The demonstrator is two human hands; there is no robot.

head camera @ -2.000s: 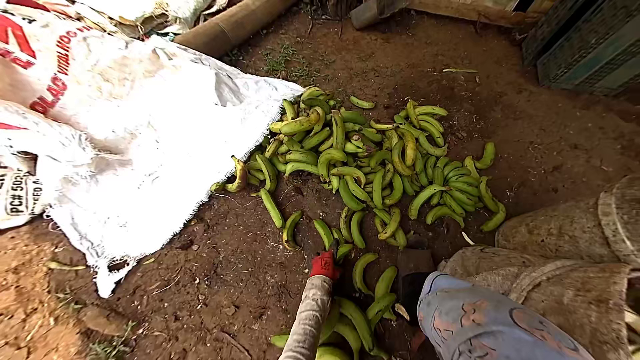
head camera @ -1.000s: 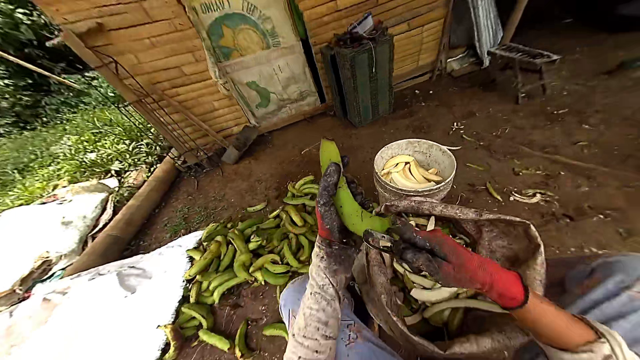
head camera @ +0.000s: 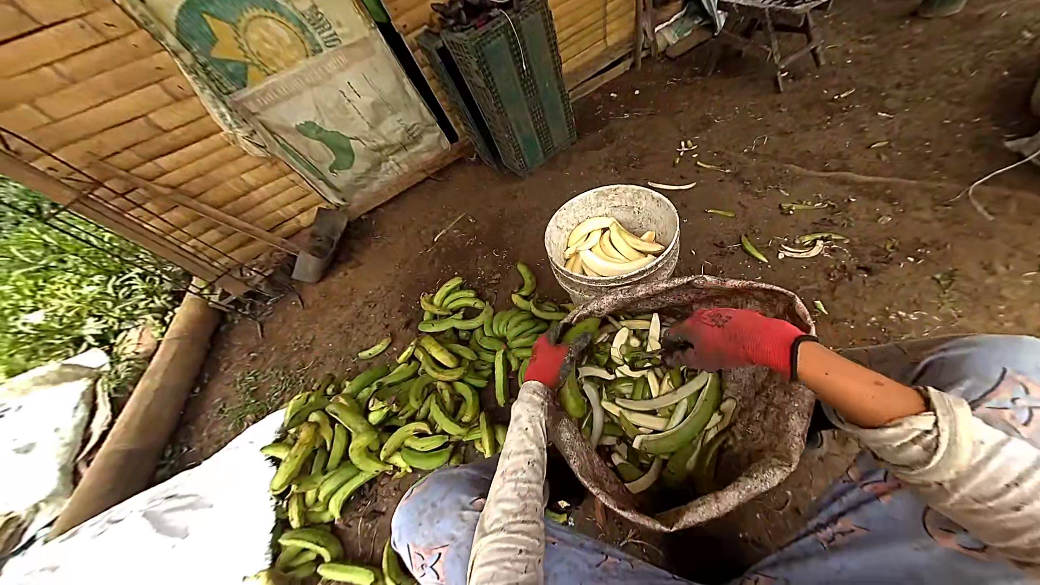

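Note:
Both my hands wear red gloves with dark, dirty palms and fingers. My left hand (head camera: 559, 357) is at the left rim of an open, soiled sack (head camera: 780, 455), its fingers curled round a green plantain (head camera: 580, 331). Over the sack's opening is my right hand (head camera: 715, 337), fingers curled; a small dark thing shows at the fingertips, too unclear to name. Green and pale peels (head camera: 686, 422) fill much of the sack. Just behind it stands a whitish bucket (head camera: 561, 244) holding peeled plantains (head camera: 609, 248). A large pile of green plantains (head camera: 439, 390) lies on the ground to the left.
A white woven sheet (head camera: 179, 504) lies at lower left beside a log (head camera: 146, 406). Green crates (head camera: 520, 89) stand against the bamboo wall (head camera: 106, 89). A small wooden stool (head camera: 772, 32) is at the back. Scattered peels (head camera: 804, 248) lie on the dirt at right.
Two seconds ago my left hand was low by the pile. A second ago both hands held a green plantain raised above the sack; now they are lower, at the sack's opening.

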